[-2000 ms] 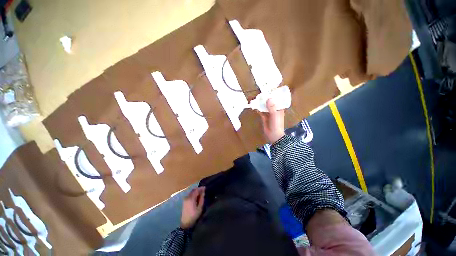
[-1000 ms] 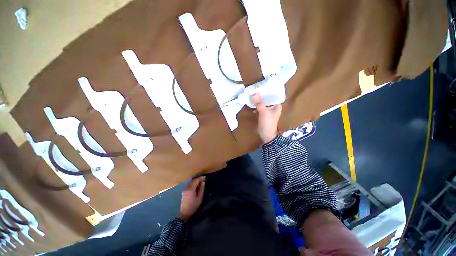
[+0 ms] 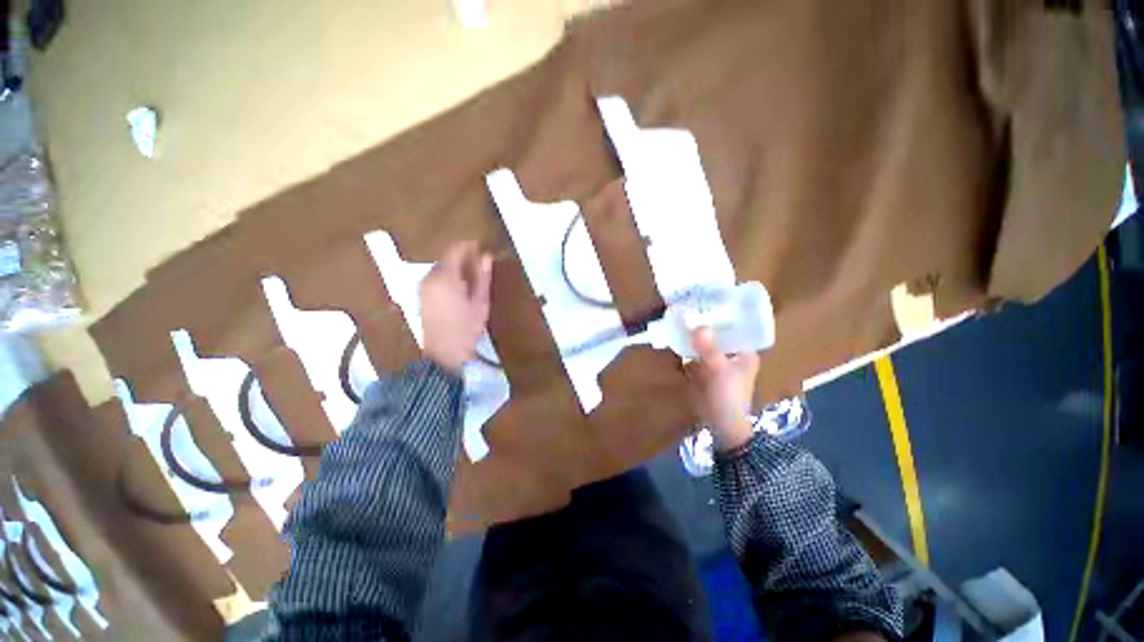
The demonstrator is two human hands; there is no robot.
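Note:
Brown bag panels (image 3: 540, 483) lie overlapped across the worktable, with several white stepped backing pieces (image 3: 677, 207) in a slanting row. Thin dark curved handles (image 3: 571, 270) loop beside most of the white pieces. My right hand (image 3: 725, 383) is shut on a translucent white glue bottle (image 3: 740, 317), which lies over the lower end of the rightmost white piece, its nozzle pointing left. My left hand (image 3: 454, 307) is over the third white piece from the right, fingers bent, with nothing seen in it; its fingertips are blurred.
A second stack of panels with white pieces (image 3: 57, 558) is at the lower left. A crumpled paper scrap (image 3: 143, 129) lies on the tan tabletop (image 3: 314, 88). A clear plastic bag (image 3: 38, 245) is at the left edge. Dark floor with yellow lines (image 3: 901, 452) is at the right.
My left hand has come up from beside my body and now is over the panels. My right hand still holds the bottle near the rightmost white piece. The camera view has shifted.

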